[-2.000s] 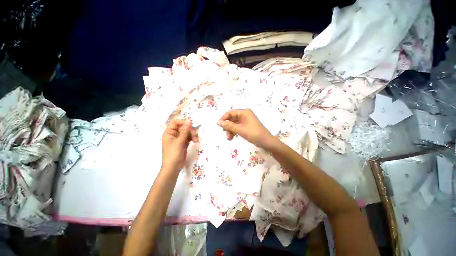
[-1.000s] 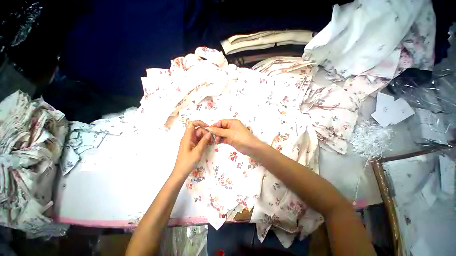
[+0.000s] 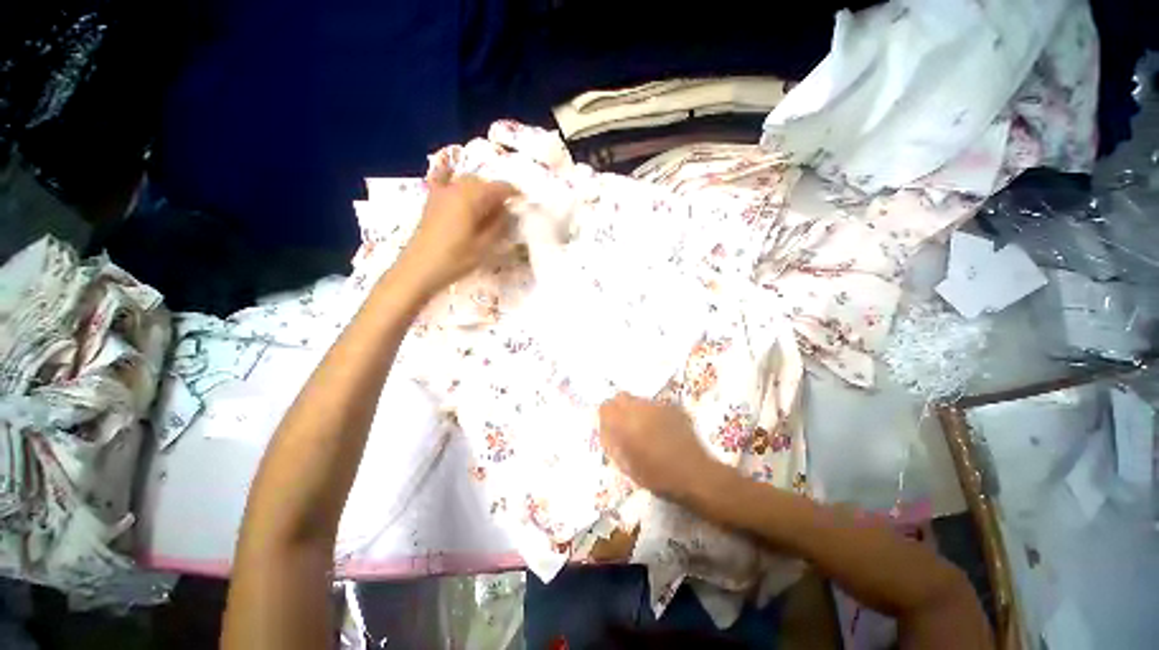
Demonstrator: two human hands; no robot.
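A cream-white floral garment (image 3: 597, 292) lies heaped in front of me, partly blown out by the lamp. My left hand (image 3: 470, 222) is at the heap's upper left, its fingers bent at a bright fold of the cloth, which it appears to grip. My right hand (image 3: 642, 438) is lower and to the right, curled on the front of the garment; its fingertips are partly lost in glare, so its hold is unclear. I cannot make out a tag or loop in either hand.
A garment bundle (image 3: 76, 406) stands at far left. A pile of clear loop pins (image 3: 938, 345) and white hang tags (image 3: 989, 276) lie at right, near clear polybags (image 3: 1087, 241). A wood-edged table (image 3: 981, 508) is at lower right. Folded cloths (image 3: 674, 104) lie at the back.
My hands were together at the garment's middle and have parted. My left hand moved up and away, my right hand down and to the right. The garment's folds have shifted.
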